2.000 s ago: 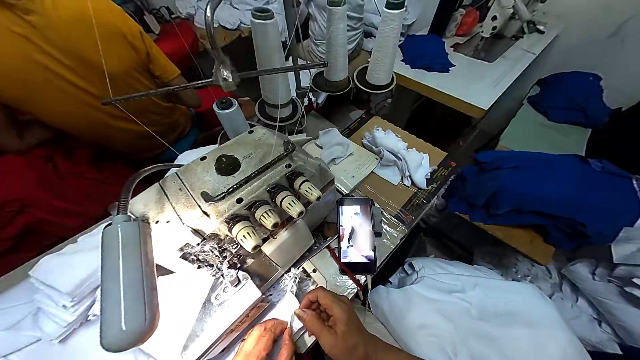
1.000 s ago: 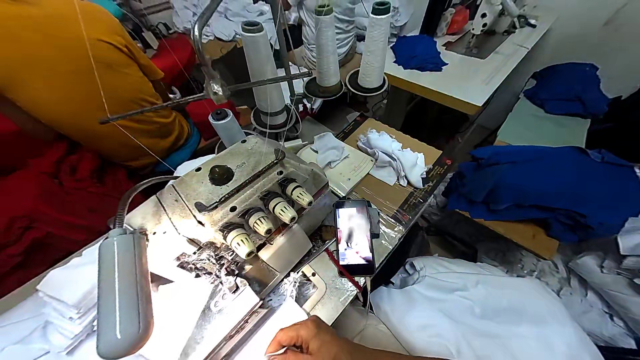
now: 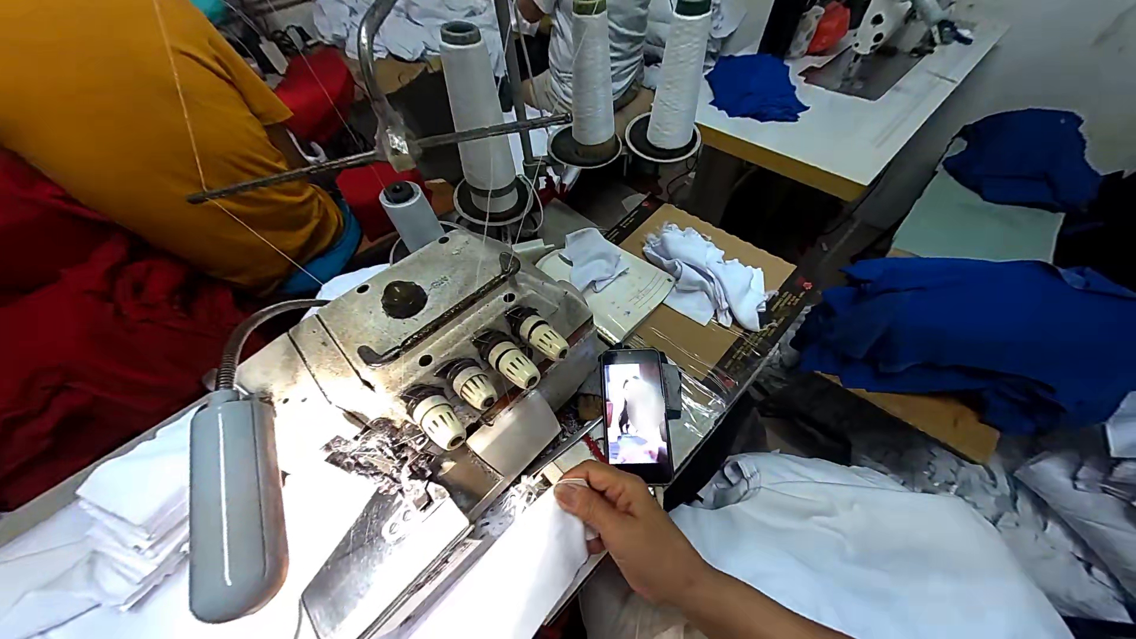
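Note:
My right hand [image 3: 626,524] pinches the upper corner of a white fabric piece [image 3: 515,577] between thumb and fingers, just below the phone. The fabric runs down to the bottom edge, in front of the overlock sewing machine [image 3: 444,311]. My left hand is out of the frame. Left of the fabric lies the machine's metal cloth plate [image 3: 382,568], beside the looper and needle area [image 3: 390,461]. Several cream tension dials [image 3: 510,359] line the machine's front. A smartphone [image 3: 636,417] with a lit screen stands upright right of the machine.
A grey lamp [image 3: 238,506] hangs over stacked white fabric pieces [image 3: 133,506] at left. Thread cones [image 3: 593,80] stand behind the machine. White cloth [image 3: 852,532] is heaped at lower right, blue cloth [image 3: 967,337] above it. A person in an orange shirt [image 3: 169,115] sits at upper left.
Two seconds ago both hands were together on the white fabric; my left hand has since left the view. My right hand has moved up beside the phone's lower edge, holding the fabric's corner.

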